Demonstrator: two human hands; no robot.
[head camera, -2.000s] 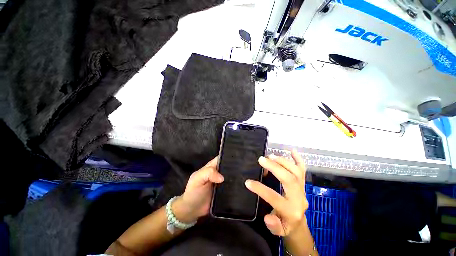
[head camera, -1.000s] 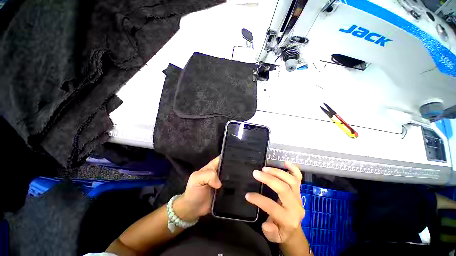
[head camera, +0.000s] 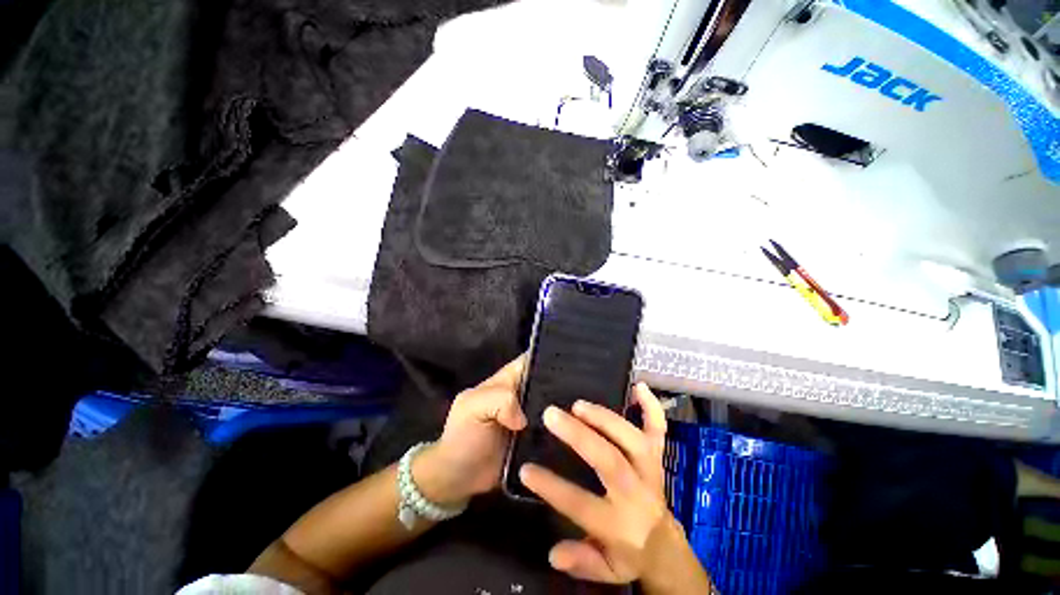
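Observation:
My left hand (head camera: 474, 436), with a beaded bracelet at the wrist, grips the smartphone (head camera: 581, 349) by its left side, thumb on the edge. My right hand (head camera: 610, 482) is over the lower part of the screen, fingers spread and holding nothing; the fingers hide part of the screen. The phone is upright in front of the table edge, its dark screen towards me. Behind it, a small dark rounded piece (head camera: 517, 198) lies on a larger dark garment panel (head camera: 401, 291), its right edge beside the presser foot (head camera: 634, 160). The panel hangs over the table edge.
A large dark fabric pile (head camera: 151, 174) covers the left side. The white JACK sewing machine (head camera: 930, 151) stands at the right. Orange-yellow thread snips (head camera: 806, 282) lie on its bed. A ruler strip (head camera: 814, 384) runs along the front edge. A blue crate (head camera: 744, 500) is below.
My right hand has moved left and lower, farther over the phone screen. The machine, fabric and phone sit slightly farther right in view. My left hand keeps its hold.

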